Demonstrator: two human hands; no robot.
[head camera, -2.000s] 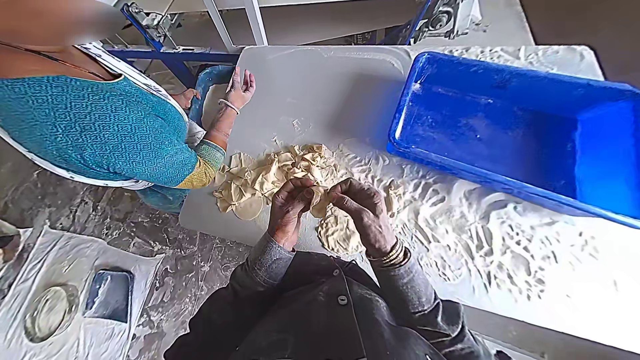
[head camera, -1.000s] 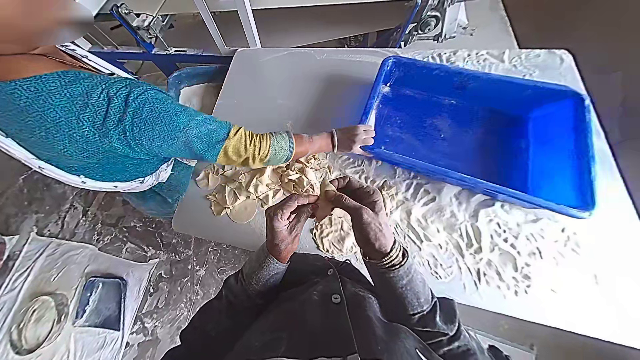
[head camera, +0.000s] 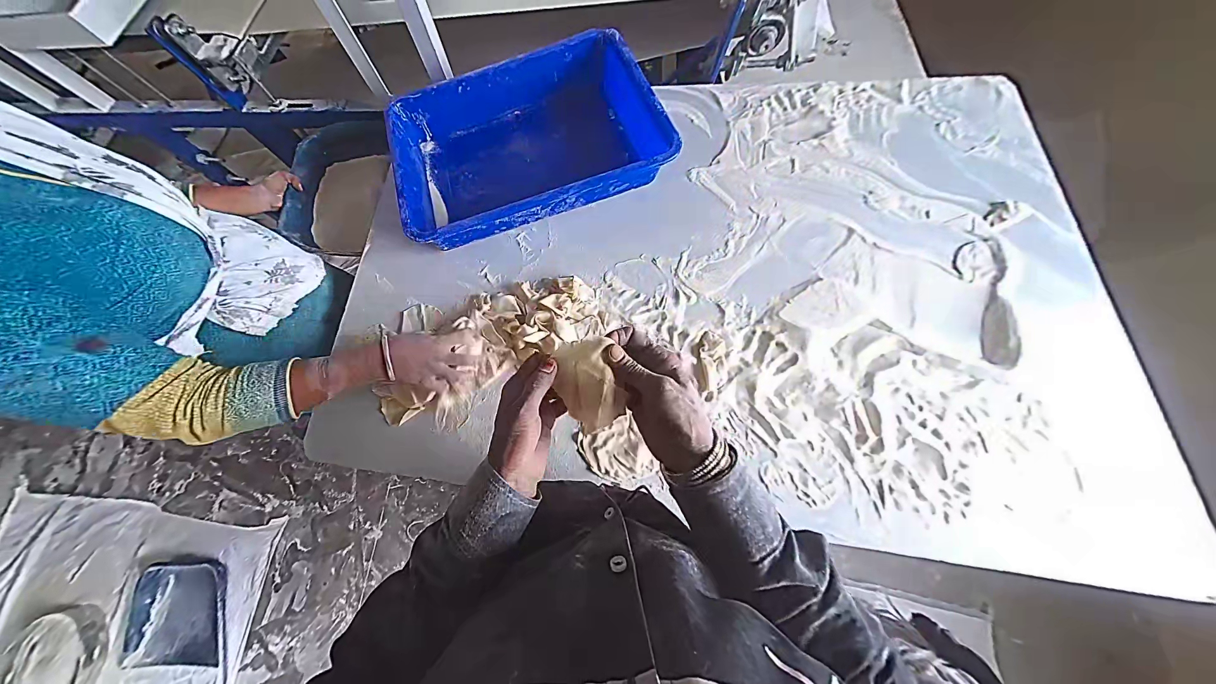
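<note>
Between my two hands I hold up a thin, round, pale dough sheet (head camera: 589, 383). My left hand (head camera: 528, 413) pinches its left edge with thumb and fingers. The upper right edge is gripped by my right hand (head camera: 662, 394). Just beyond lies a heap of crumpled dough sheets (head camera: 546, 318). Under my hands, near the table's front edge, rests a smaller floury stack of dough rounds (head camera: 617, 448). Another person's hand (head camera: 442, 363) is on the left part of the heap.
A blue plastic tub (head camera: 551, 204) stands at the table's far left. Flour (head camera: 855, 399) is spread over the white tabletop (head camera: 432, 261) to the right. The other person's second hand (head camera: 275, 190) touches a dark tub (head camera: 302, 180) beyond the table. A cloth with a dark tray (head camera: 176, 613) lies on the floor.
The blue tub has shifted left on the table. The other person's hand has left its rim and is on the heap. The dough sheet in my hands now shows spread out.
</note>
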